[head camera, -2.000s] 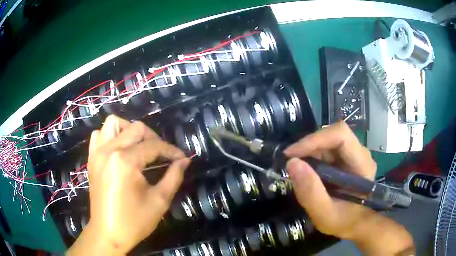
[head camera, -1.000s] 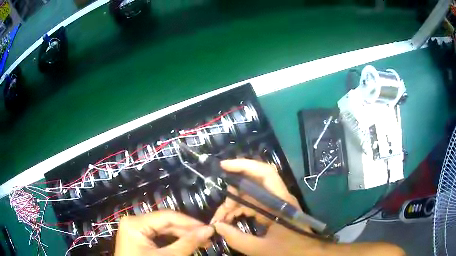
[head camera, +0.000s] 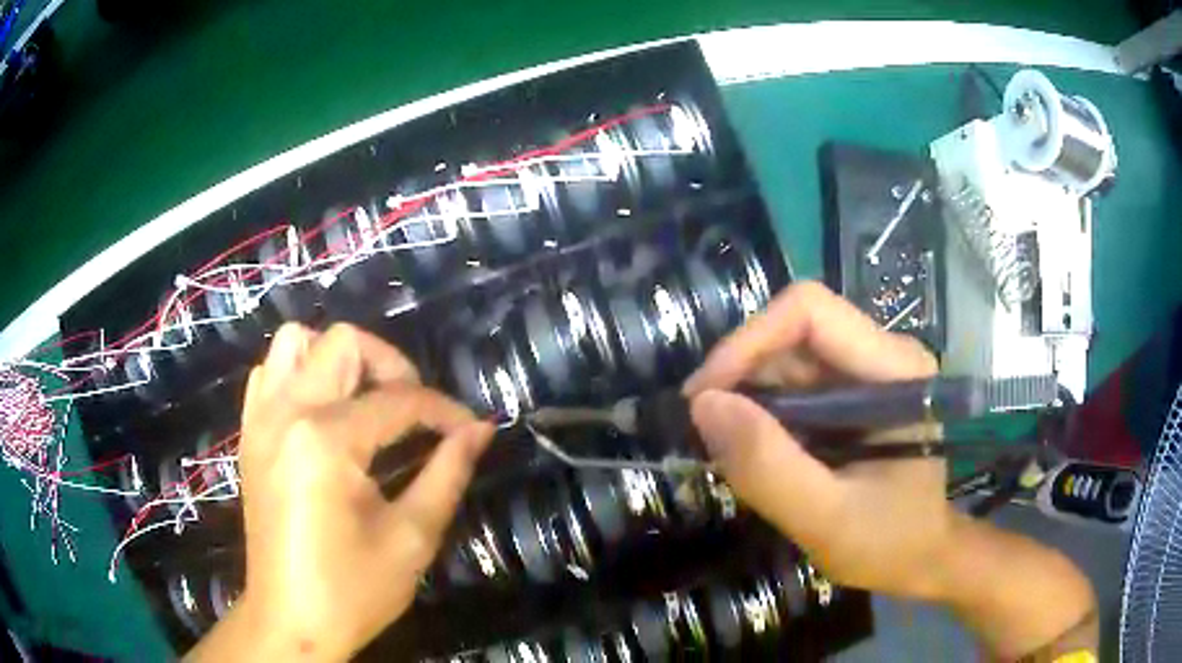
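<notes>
My right hand (head camera: 830, 453) grips the black soldering iron (head camera: 830, 404). Its metal tip and the thin bent silver tube beside it point left to a round part (head camera: 499, 389) in the second row. My left hand (head camera: 350, 479) pinches a thin white lead end (head camera: 508, 421) between thumb and forefinger at that part, close to the iron tip. Whether tip and lead touch is too small to tell. The black tray (head camera: 415, 304) holds rows of black and silver round parts. Red and white leads (head camera: 376, 220) drape over the back row. My left hand hides part of the second row.
A tangled red-white wire bundle (head camera: 23, 421) lies left of the tray. At the right are a flat black tool tray (head camera: 849, 220), a white box (head camera: 1037, 337) and a solder spool (head camera: 1069, 136). A fan guard (head camera: 1160, 544) shows at the right edge. A white strip (head camera: 907, 49) edges the green bench.
A second ago both hands were together near the front; now they are apart, with lead and iron tip meeting near the second row. The view has also shifted, so the tray sits higher in the picture.
</notes>
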